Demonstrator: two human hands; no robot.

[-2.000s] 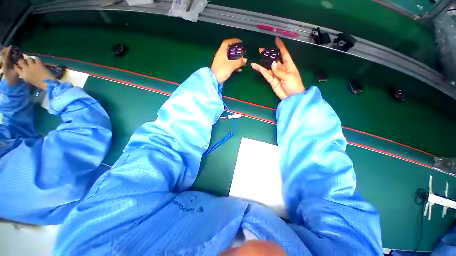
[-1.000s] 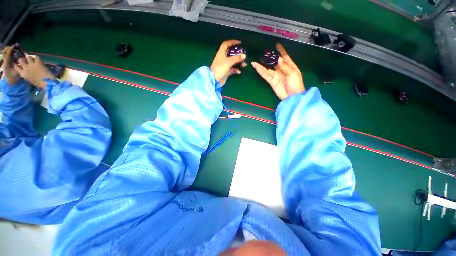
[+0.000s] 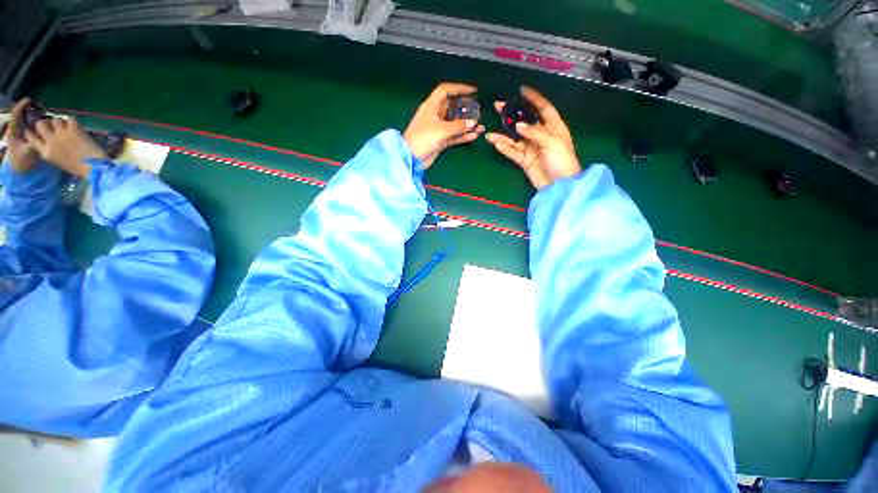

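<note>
My left hand (image 3: 439, 125) grips a small dark unit (image 3: 463, 108) between thumb and fingers; its face looks greyish with a small bright spot. My right hand (image 3: 544, 141) holds a round black unit (image 3: 518, 114) with a small red glint. Both units are raised side by side over the green conveyor belt (image 3: 337, 116), a little apart from each other. Both hands are bare, coming out of light blue sleeves.
Black units (image 3: 704, 169) lie on the belt at right, another (image 3: 243, 100) at left. A silver rail (image 3: 452, 40) carries black brackets (image 3: 660, 76). White paper (image 3: 493, 327) and a blue cord (image 3: 419, 276) lie nearer. A white pronged fixture (image 3: 851, 382) stands right. A neighbour's hands (image 3: 63, 142) hold something dark.
The units in my hands have been turned, and their purple dots no longer show. My hands have shifted slightly. The units on the belt have moved to the right.
</note>
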